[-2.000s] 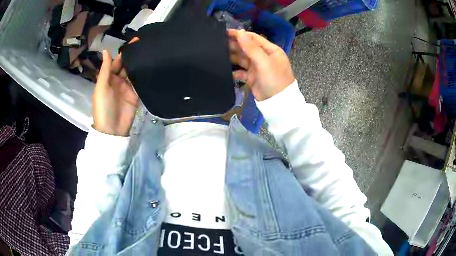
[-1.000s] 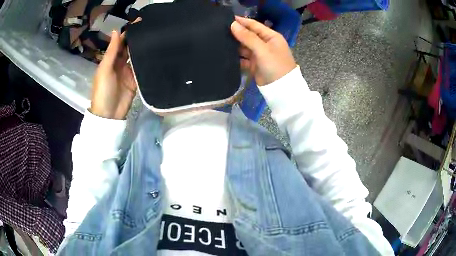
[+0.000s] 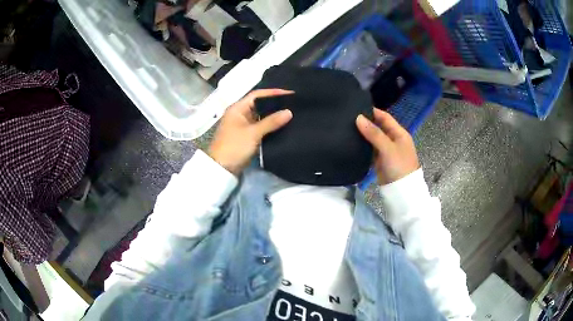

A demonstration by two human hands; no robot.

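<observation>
A black fabric piece, a soft rounded rectangle with a tiny white mark near its lower edge, is held in the air in front of my chest. My left hand grips its left side, with thumb and a finger lying on the top face. My right hand grips its right edge, thumb on top. The fingers under the piece are hidden. A thin white edge shows at its lower left.
A white-grey tub with tan, white and black scraps stands ahead at left. A blue crate with a black item is beyond the piece. Another blue crate stands at upper right. A checked garment is at left, a white box at lower right.
The view has shifted, so the piece and both hands sit lower and farther right. My left thumb and finger have moved onto the top face. More of the blue crates shows.
</observation>
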